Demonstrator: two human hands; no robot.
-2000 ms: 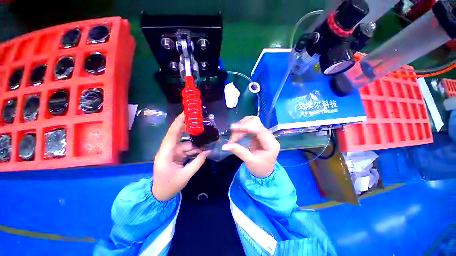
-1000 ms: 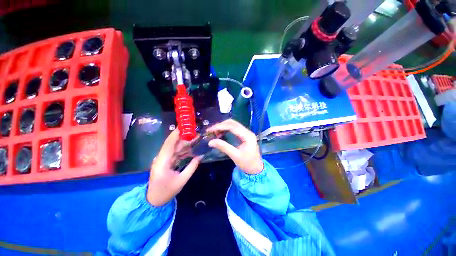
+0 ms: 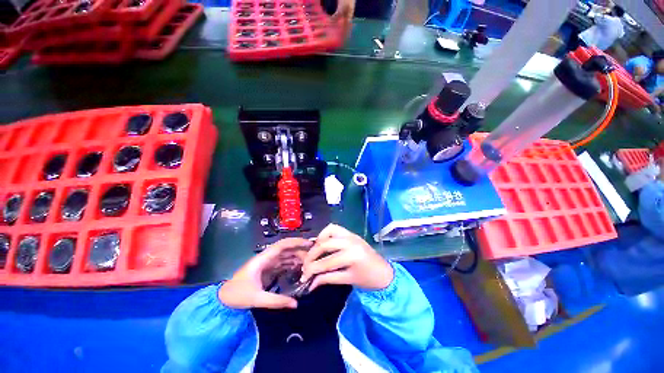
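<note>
A dark round watch unit [image 3: 287, 279] is held between my two hands at the bench's front edge, just below the clamp. My left hand [image 3: 256, 280] curls around its left side with thumb below. My right hand [image 3: 345, 261] has its fingertips on the unit's right side. Fingers partly hide the unit, and its face is blurred. The red clamp handle [image 3: 289, 199] is lowered toward me on the black toggle clamp press [image 3: 280, 149].
Left parts tray [image 3: 191, 240] holds many dark discs. Right are a blue controller box [image 3: 429, 191], air regulator [image 3: 445, 120], clear cylinder [image 3: 531, 120] and right parts tray [image 3: 546, 207]. A white scrap [image 3: 333, 189] lies beside the clamp. Across the bench, another person's hand [image 3: 340, 16] is at a tray [image 3: 284, 49].
The view has tilted up, showing more of the far bench. My hands have drawn back from the clamp handle toward me with the unit. The fingers of my right hand have closed in around it.
</note>
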